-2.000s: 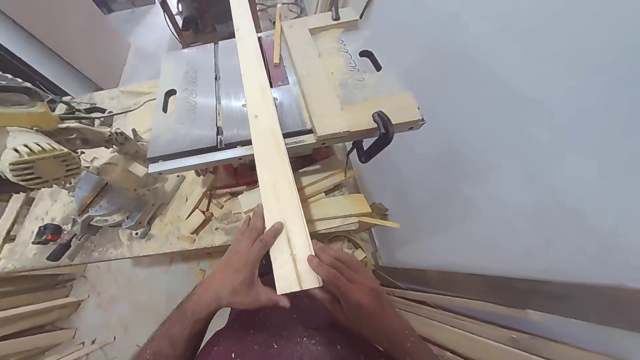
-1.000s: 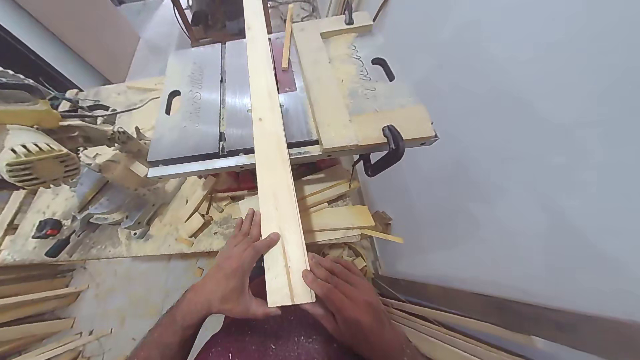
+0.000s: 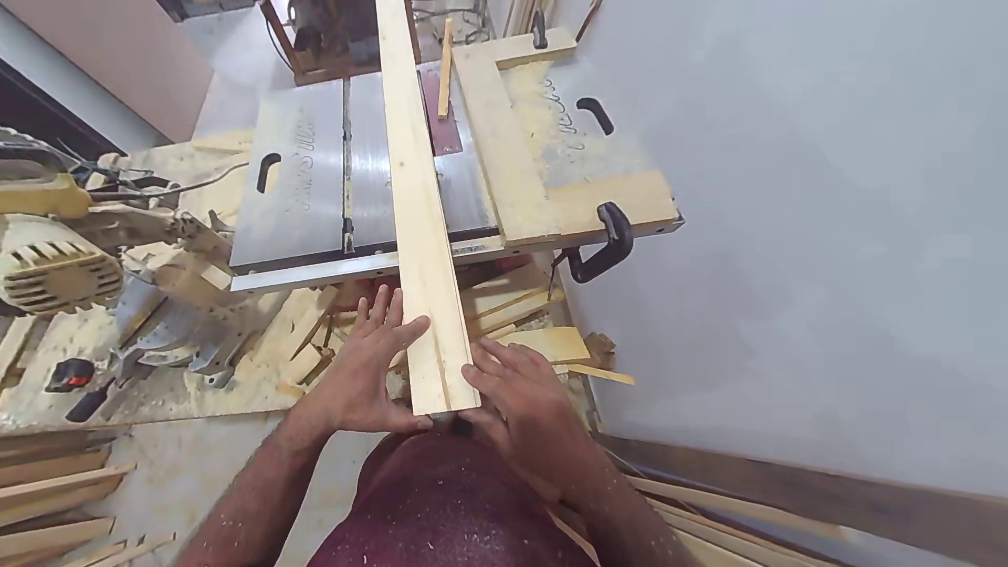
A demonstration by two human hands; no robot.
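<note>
A long pale wooden board point(image 3: 425, 236) lies across the metal top of a table saw point(image 3: 366, 169), its near end reaching out over the front edge toward my body. My left hand point(image 3: 366, 366) is at the board's left edge near that end, thumb and a finger touching it, the other fingers spread. My right hand point(image 3: 524, 390) grips the right edge at the same end, fingers partly beneath. Right of the board, a wooden fence point(image 3: 508, 150) is fixed to the saw top by a black clamp point(image 3: 614, 240). A thin wood strip point(image 3: 445, 71) rests on the red insert point(image 3: 446, 138).
A miter saw point(image 3: 59, 268) stands at the left on a workbench covered in sawdust and offcuts point(image 3: 543, 344). A tape measure point(image 3: 72, 375) lies at its front. Stacked wood strips point(image 3: 59, 480) are at lower left, more point(image 3: 724, 528) at lower right. A wall point(image 3: 787, 236) bounds the right side.
Both hands stay at the near end of the board, which keeps nearly the same place over the saw top. No other plain change shows.
</note>
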